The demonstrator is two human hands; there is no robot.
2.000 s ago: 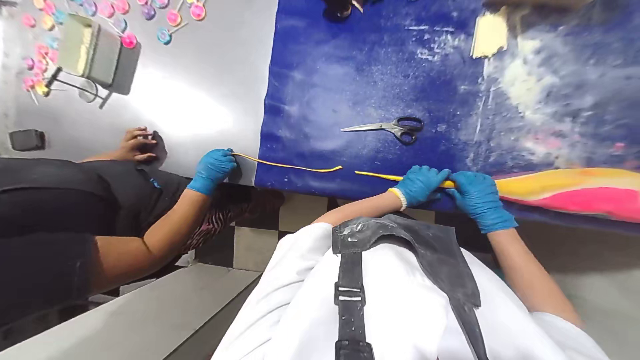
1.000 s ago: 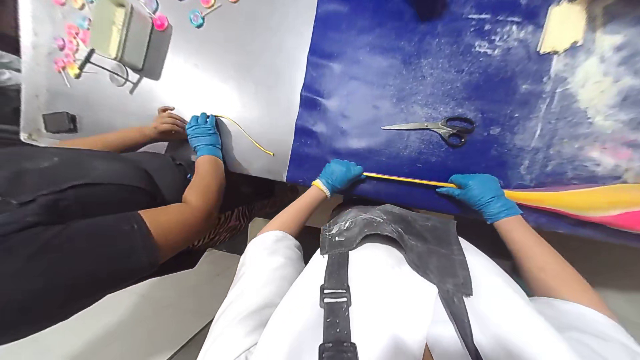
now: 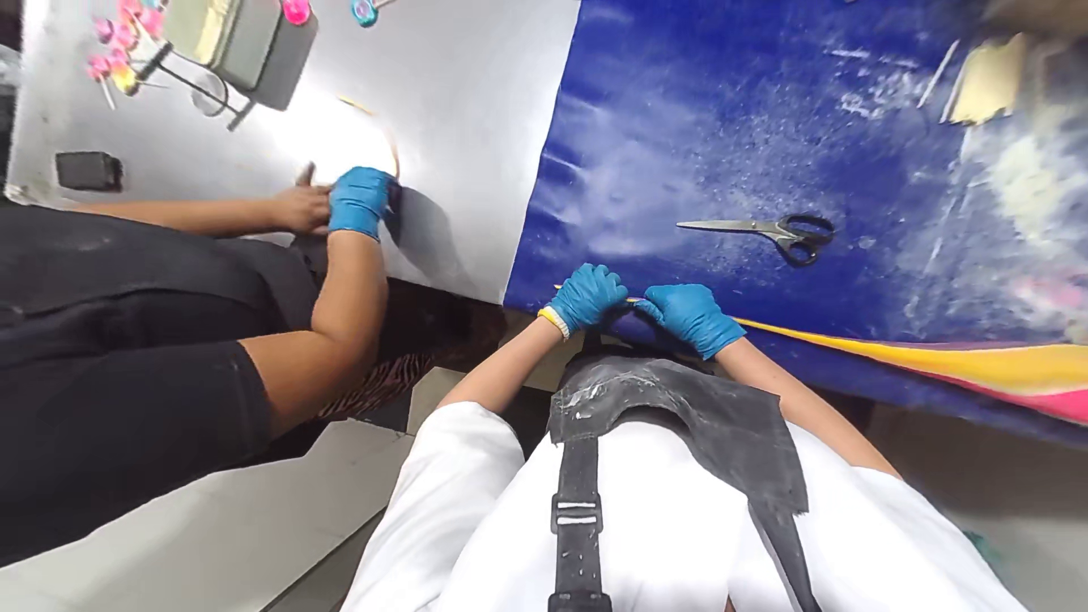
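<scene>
My left hand (image 3: 586, 297), in a blue glove with a yellow-white cuff beneath, grips the thin yellow end of a pulled candy rope. Close beside it on the right, my right hand (image 3: 690, 318), also in a blue glove, is closed on the same strand. A short bit of yellow shows between the hands. From the right hand the candy rope (image 3: 952, 361) widens along the table's near edge into a thick yellow, pink and purple body. Metal scissors with black handles (image 3: 780, 234) lie on the blue mat (image 3: 663, 153) beyond my hands.
At the left, a co-worker's gloved hand (image 3: 360, 202) and bare hand (image 3: 302, 206) are on the metal table (image 3: 476, 93), near a thin curved strand. Lollipops (image 3: 123, 42), a grey metal device (image 3: 246, 42) and a dark block (image 3: 88, 171) stand beyond. A pale yellow piece (image 3: 986, 81) lies far right.
My hands, well apart on the strand one second ago, are now close together. The co-worker's yellow strand was cut off from mine two seconds ago and has moved farther onto the metal table.
</scene>
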